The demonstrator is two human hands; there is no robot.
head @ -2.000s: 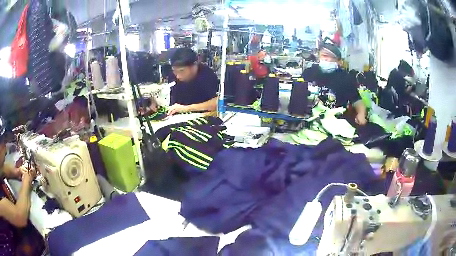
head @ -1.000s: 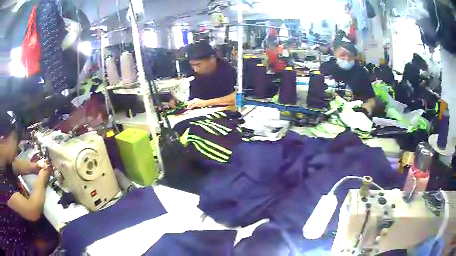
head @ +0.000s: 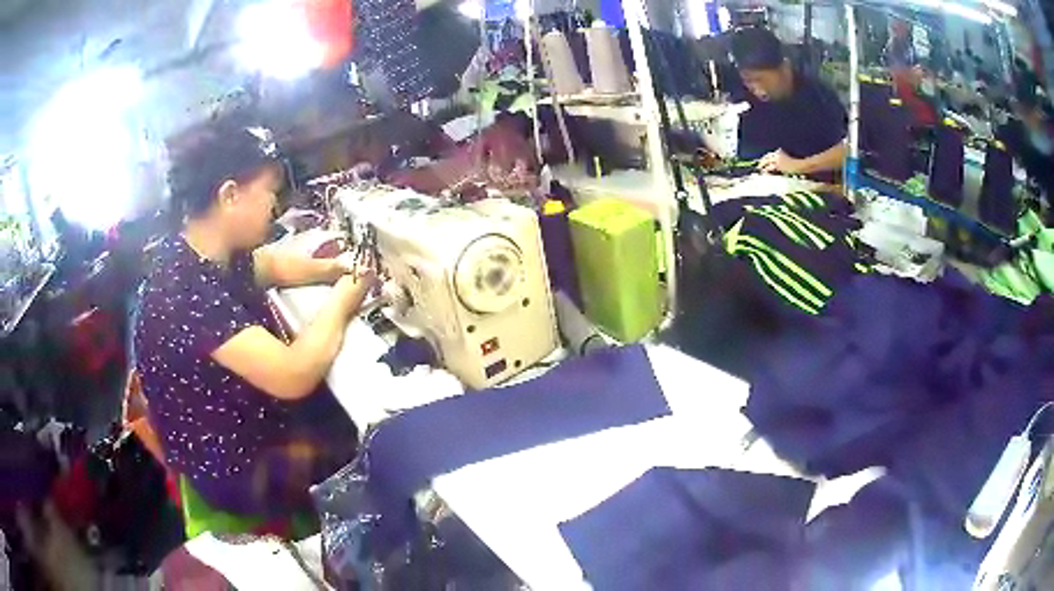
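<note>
Neither of my hands is in the picture. A navy cut panel lies along the far left part of the white table. A second navy piece lies nearer, at the lower middle, cut off by the bottom edge. A large crumpled navy fabric pile lies at the right. The white sewing lamp and a sliver of my machine's cream head show at the lower right edge. The needle area is out of view.
At the left a person in a dotted dark top works at a neighbouring cream machine. A lime green box stands beside it. Black pieces with neon-green stripes lie behind the pile. Another person sits beyond. Crinkled clear plastic is at the lower left.
The view has swung left, so everything sits further right. The neighbouring person and machine now show fully, while most of my machine and the pink flask have left the picture.
</note>
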